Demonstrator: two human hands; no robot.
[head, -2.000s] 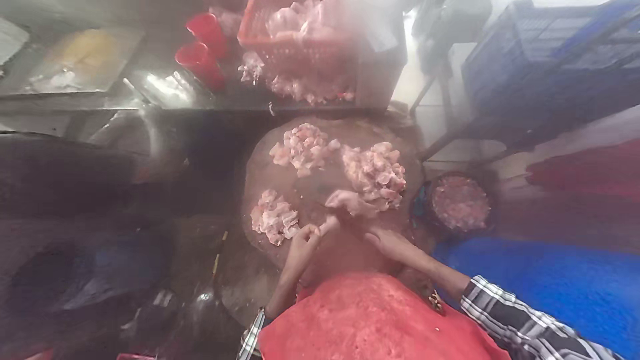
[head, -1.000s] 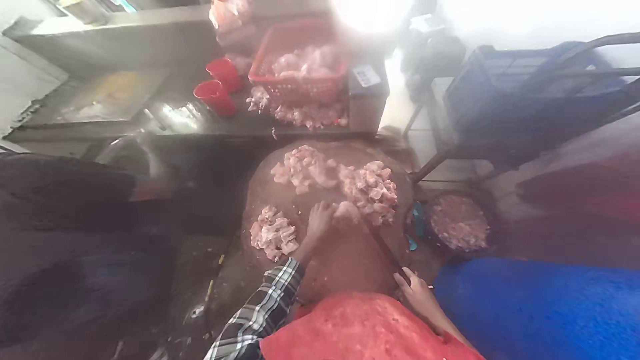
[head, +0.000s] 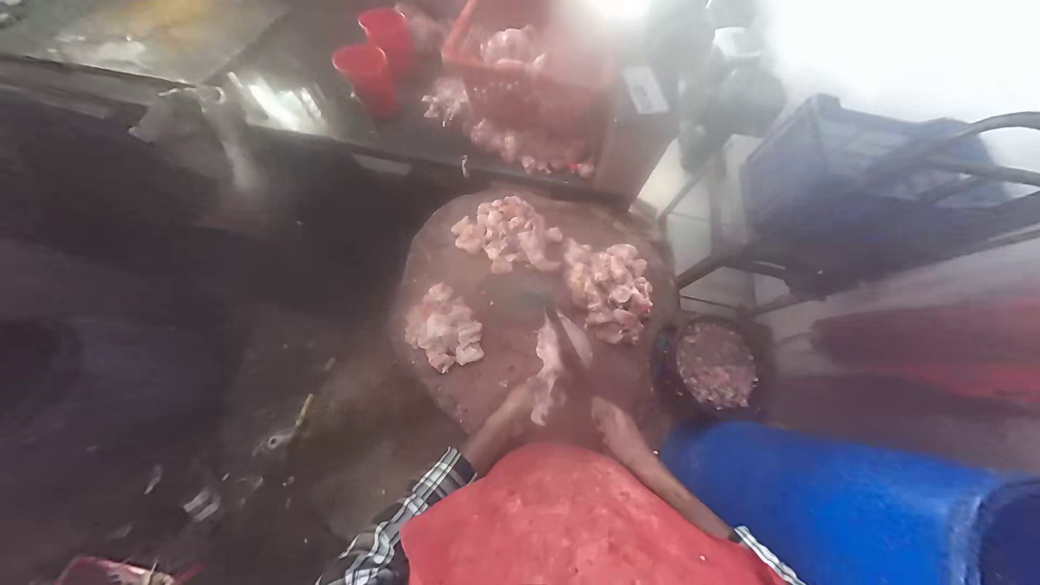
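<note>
My left hand (head: 520,406) holds a strip of raw, pale pink meat (head: 548,361) over the near part of a round chopping block (head: 504,386). Just right of it, my right hand (head: 608,416) is closed on what looks like a knife (head: 578,340); its blade points away from me beside the meat, and haze blurs the handle. Cut meat lies on the block in three piles: a far one (head: 508,231), a right one (head: 609,288) close beyond the blade, and a left one (head: 445,329).
A counter behind the block bears a red plastic basket (head: 528,89) of meat and two red cups (head: 370,77). Right of the block stand a round tub (head: 717,366) of small pieces, a blue barrel (head: 812,496) and a blue crate (head: 861,162) on a metal rack.
One second ago my right hand was lower right with the knife slanting toward the block's middle; now it is close beside my left hand. The meat strip now hangs longer from my left hand.
</note>
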